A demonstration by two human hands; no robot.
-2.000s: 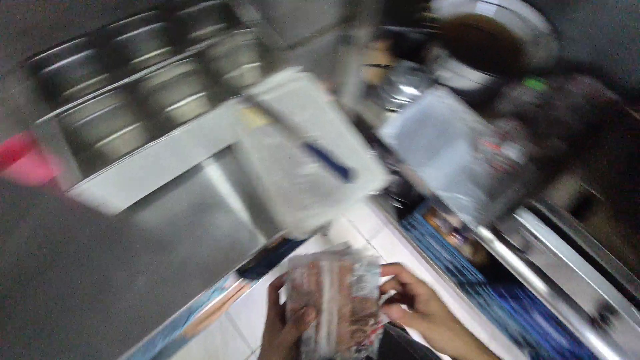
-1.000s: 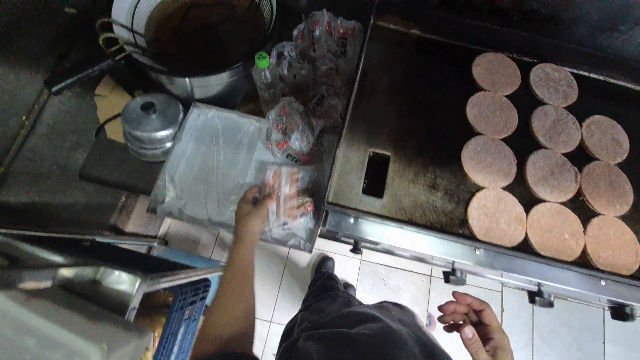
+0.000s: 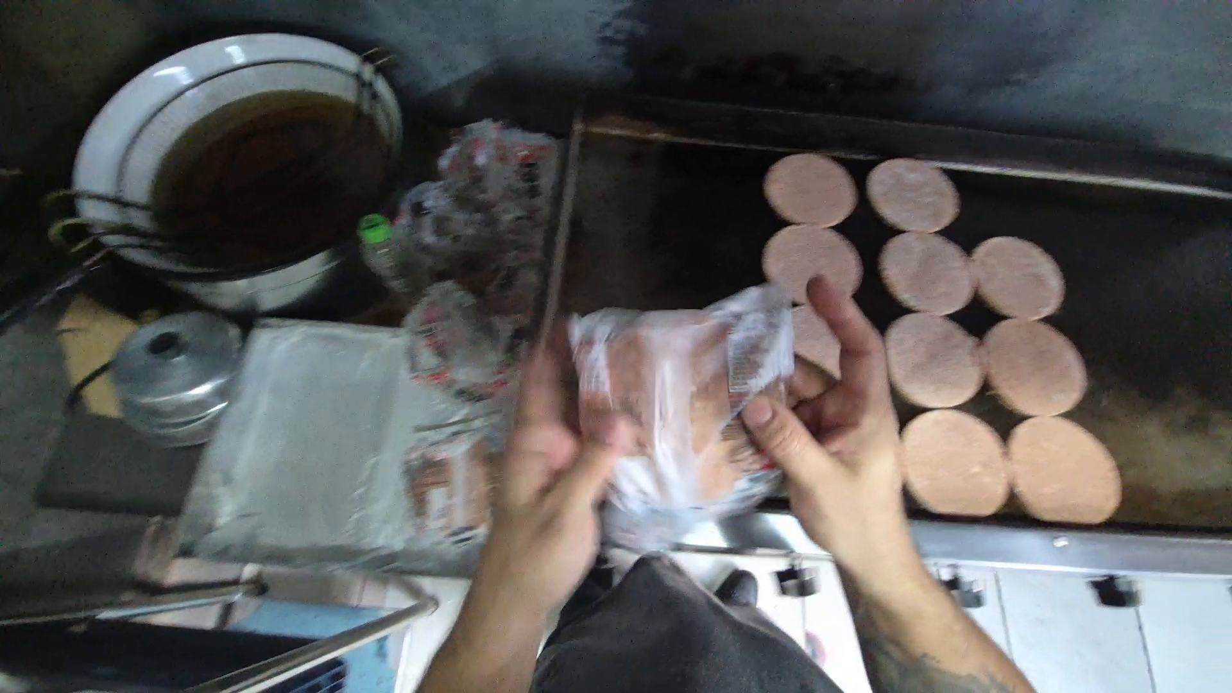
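A clear plastic packet of round meat patties (image 3: 664,404) is held up between both hands, over the griddle's front left part. My left hand (image 3: 558,452) grips its left side, with the thumb across the front. My right hand (image 3: 842,433) pinches its right edge between thumb and fingers. Several round patties (image 3: 926,361) lie in rows on the dark griddle (image 3: 1155,385) behind and to the right; the packet and my right hand partly cover the leftmost row. Another packet of patties (image 3: 448,486) rests on the left counter, beside a plastic-covered tray (image 3: 298,443).
Crumpled plastic wrappers (image 3: 491,202) and a bottle with a green cap (image 3: 377,236) are left of the griddle. Farther left stand a large pan of dark liquid (image 3: 241,173) and a round metal lidded container (image 3: 173,375). Control knobs (image 3: 1114,589) stick out along the griddle's front.
One second ago my left hand was at a packet on the left counter and my right hand was free; now both hold a packet over the griddle. The view has shifted.
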